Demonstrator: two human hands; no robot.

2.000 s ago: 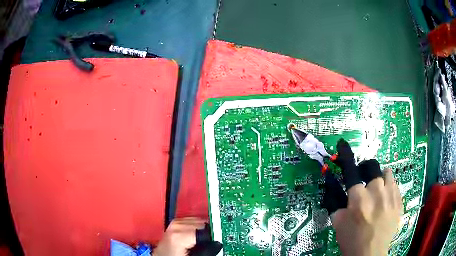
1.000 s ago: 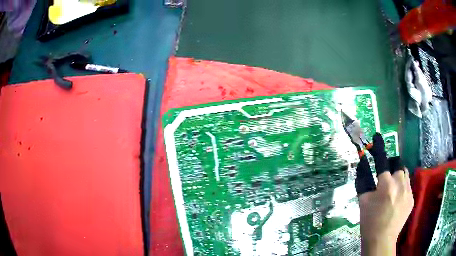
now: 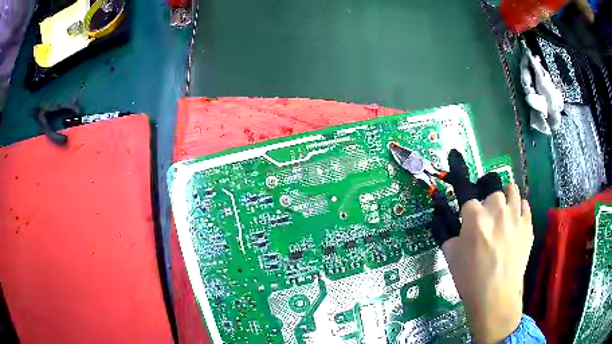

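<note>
A large green circuit board (image 3: 362, 218) lies solder side up, partly on a red foam pad (image 3: 228, 124). My right hand (image 3: 486, 242), with black finger cots on some fingers, holds side cutters (image 3: 415, 163) with silver jaws and orange-red near the pivot. The cutter tips are at the board's upper part, right of its middle, close to a small round copper-coloured spot. Whether they touch it cannot be told. The hand hides part of the board's right side. My left hand is not in view.
A second red foam pad (image 3: 80, 228) lies at left. Beyond it are a dark curved strip (image 3: 50, 124), a marker pen (image 3: 94, 118) and a black tray (image 3: 50, 72) with yellow items. Another board (image 3: 597, 282) is at the right edge, near a white cloth-like item (image 3: 540, 91).
The view has shifted, so the board appears further left and tilted. The cutters moved left from the board's upper right. My left hand, seen two seconds ago, is out of view.
</note>
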